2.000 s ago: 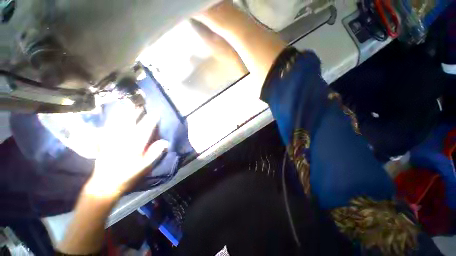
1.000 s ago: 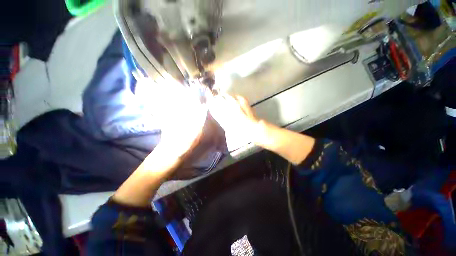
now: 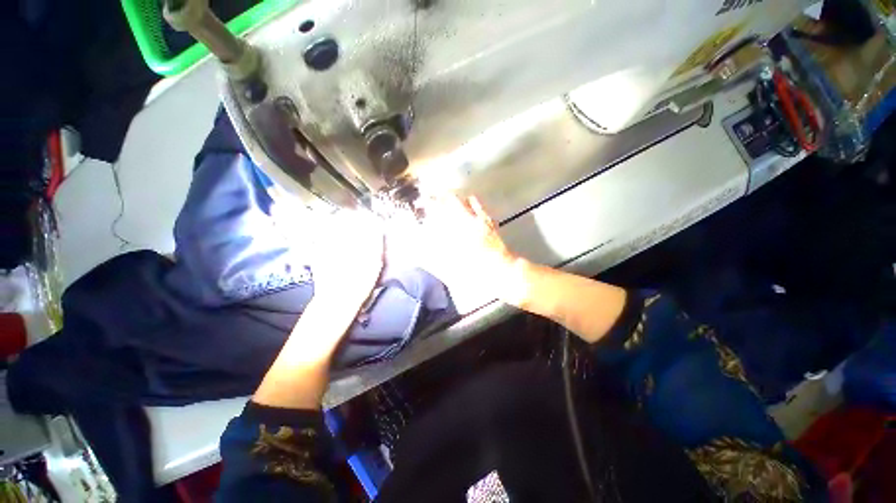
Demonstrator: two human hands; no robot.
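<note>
The dark navy garment piece (image 3: 211, 319) lies bunched on the white machine table, left of the needle, and hangs off the table's left end. The cream-white sewing machine head (image 3: 491, 79) stands over it. The needle area (image 3: 398, 196) is mostly washed out by glare. My left hand (image 3: 349, 260) lies on the cloth just left of and below the needle. My right hand (image 3: 472, 251) lies right beside the needle area on the other side. The fingertips of both are lost in the glare, so I cannot tell whether they grip the cloth.
A bright green basket rim (image 3: 162, 49) shows behind the machine. Orange-red and black scissors (image 3: 794, 110) lie at the table's right end, near the small dark control panel (image 3: 756, 133). A brown, plastic-wrapped cardboard tray (image 3: 835, 74) is beyond. Red cloth (image 3: 850, 437) is at lower right.
My right hand has come from the bed right of the needle to the needle area. The view has shifted, showing more of the machine head and green basket. The garment lies more bunched at left.
</note>
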